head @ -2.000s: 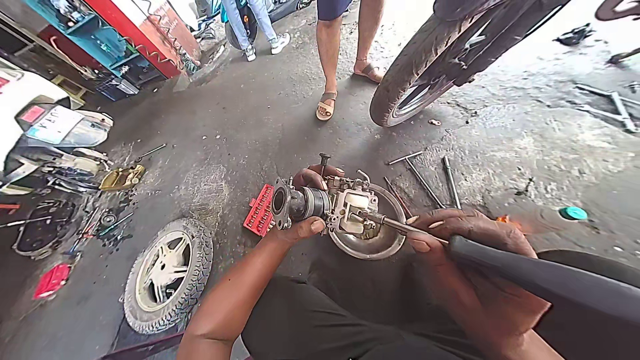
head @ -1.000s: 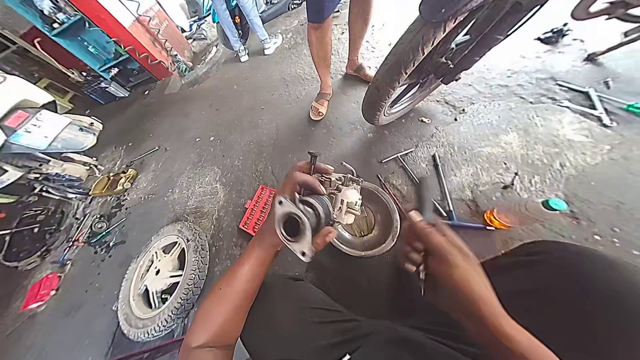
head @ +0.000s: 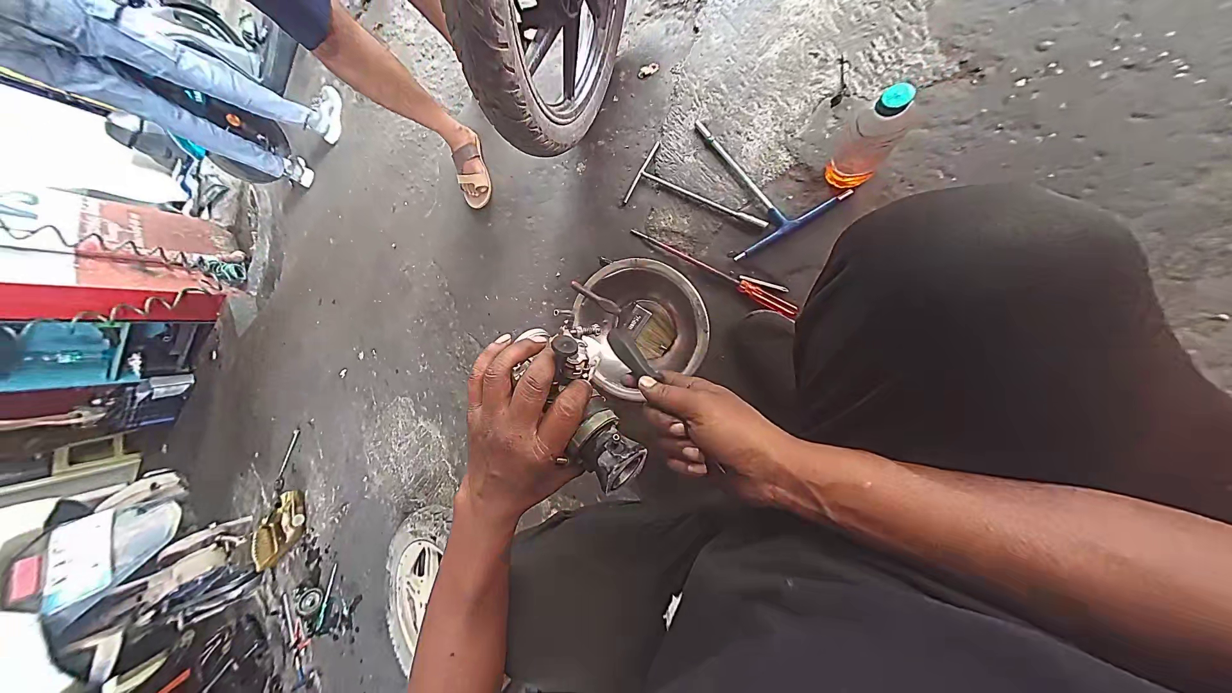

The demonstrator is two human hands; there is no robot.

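My left hand [head: 520,414] grips a metal carburetor [head: 570,358] from above, with a dark round intake [head: 616,460] below its fingers. My right hand [head: 707,423] closes around a dark-handled tool [head: 633,354], whose end lies close to the carburetor; its tip cannot be made out. Just beyond both hands, a round metal bowl [head: 698,298] rests on the ground, and what looks like a paintbrush [head: 653,330] lies in it. To the bowl's right is a screwdriver with a red handle [head: 765,296].
T-handle wrenches [head: 736,173] lie beyond the bowl, near a bottle with a teal cap [head: 866,135]. A motorcycle wheel [head: 539,87] and a person's sandaled foot [head: 472,173] are ahead. A loose wheel [head: 414,587] and motorcycle parts [head: 279,529] lie left.
The view has turned strongly. The carburetor's flange faced up toward me a second ago; the carburetor is now turned differently. My right hand has come back close to it.
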